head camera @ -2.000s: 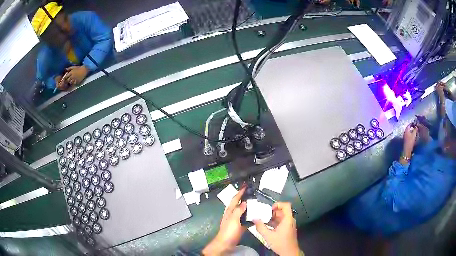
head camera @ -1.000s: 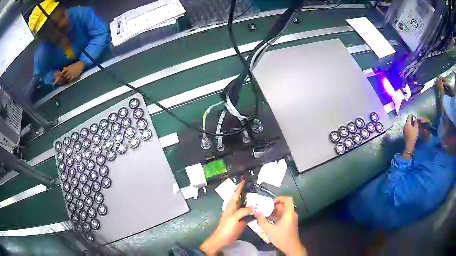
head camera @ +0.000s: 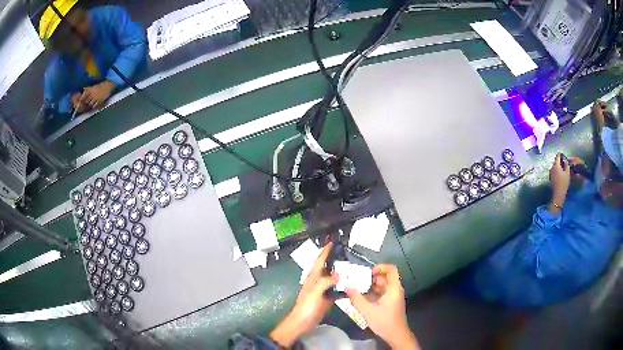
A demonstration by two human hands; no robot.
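A small white wipe (head camera: 353, 276) is held between my two hands at the lower middle. My left hand (head camera: 315, 294) holds a dark object (head camera: 339, 257), perhaps the small black bottle, with the wipe against it. My right hand (head camera: 384, 301) pinches the wipe's right edge between thumb and fingers. A record slip (head camera: 352, 313) lies below, partly hidden by my hands. Loose white wipes (head camera: 369, 232) lie just beyond my right hand, and another white piece (head camera: 305, 254) lies beyond my left hand.
A black fixture (head camera: 317, 222) with cables and a green label (head camera: 289, 226) stands ahead. A left board (head camera: 198, 253) holds many round parts; a right board (head camera: 423, 130) holds several near its corner. People in blue sit at upper left and right. Violet light (head camera: 526, 114) glows at right.
The whole view has shifted slightly, so the bench and boards sit a little higher and further left. My hands stay together at the wipe, with small finger movements.
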